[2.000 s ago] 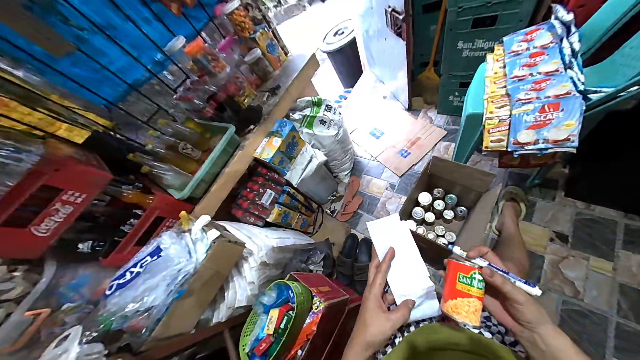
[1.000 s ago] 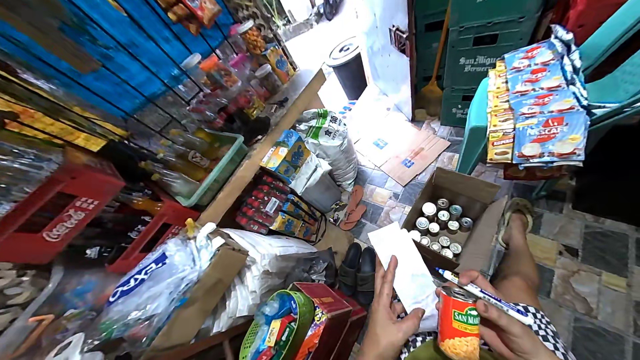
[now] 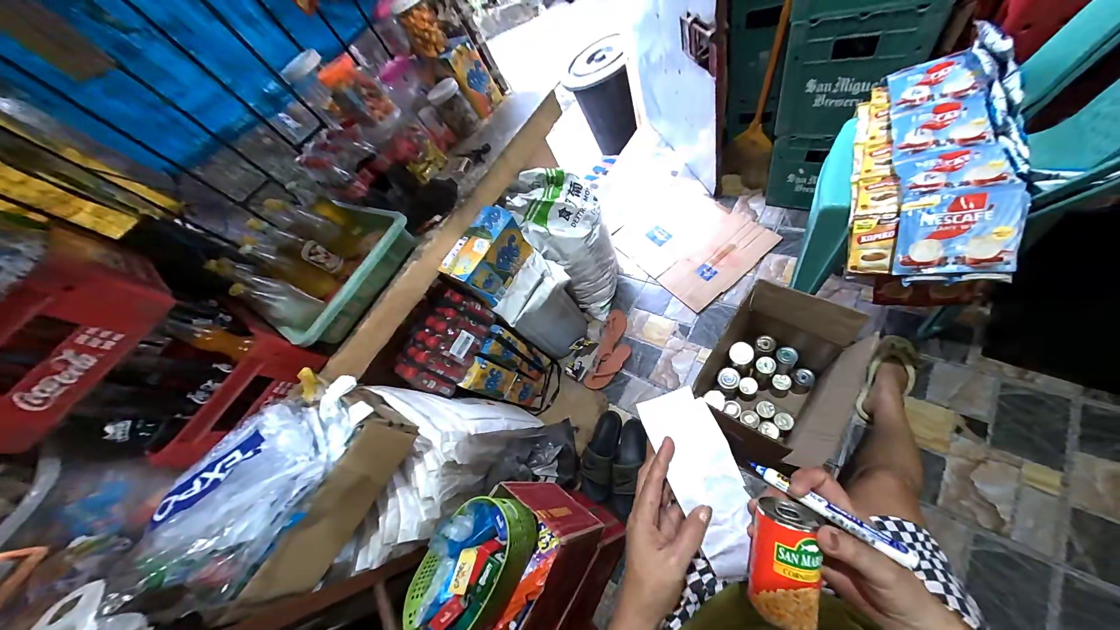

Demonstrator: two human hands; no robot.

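Observation:
My right hand [image 3: 862,556] holds a red and yellow food can [image 3: 786,560] upright, along with a white and blue marker pen [image 3: 836,514] that slants above the can. My left hand [image 3: 661,534] lies against a sheet of white paper [image 3: 696,464], its fingers spread and the thumb over the lower part. The paper's bottom end reaches my lap beside the can. Ahead of my hands, an open cardboard box [image 3: 792,315] on the tiled floor has several upright cans [image 3: 764,366] in it.
A green plastic chair [image 3: 818,219] with hanging coffee sachets [image 3: 958,219] stands at right. On the floor are black slippers [image 3: 612,464], orange slippers [image 3: 608,350] and flattened cardboard [image 3: 700,254]. A green basket [image 3: 420,569], a wrapped bottle pack [image 3: 446,341] and red crates [image 3: 79,350] are at left.
The can in my right hand has moved lower than two seconds ago, when it was beside the pen. My left hand's fingers have spread apart at the paper.

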